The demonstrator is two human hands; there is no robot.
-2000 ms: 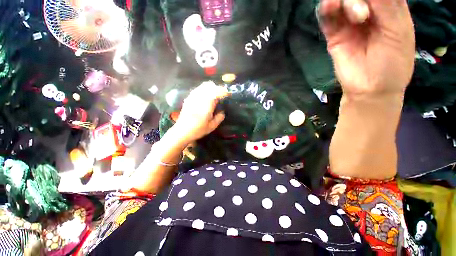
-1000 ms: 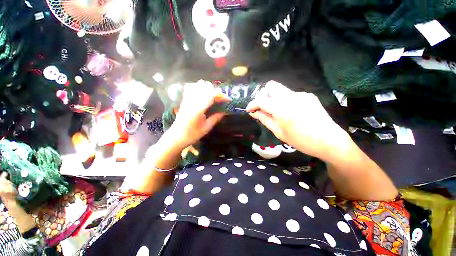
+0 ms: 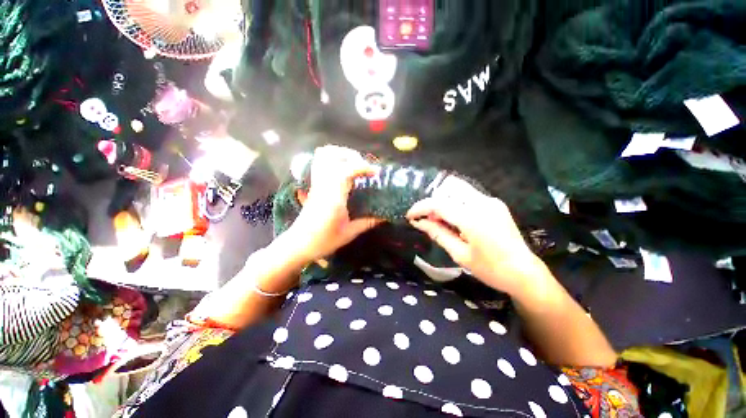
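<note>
A dark green plush garment (image 3: 393, 200) with raised white lettering lies gathered at the table edge in front of me. My left hand (image 3: 331, 200) grips its folded edge at the left end of the lettering. My right hand (image 3: 466, 229) pinches the fold at the right of the letters, thumb and fingertips together. A needle or thread between the right fingertips cannot be made out. A white snowman appliqué (image 3: 439, 269) on the garment is partly hidden below my right hand.
A phone (image 3: 403, 23) lies on green cloth beyond the hands. A fan (image 3: 176, 24) stands at upper left, a red-and-white box (image 3: 173, 208) at left. Green garments with white labels (image 3: 642, 144) lie at right. A person's striped clothing (image 3: 33, 318) shows at lower left.
My right hand has come down from its raised place at upper right to the garment beside my left hand. Since then both hands have stayed on the fold, while the view has shifted slightly.
</note>
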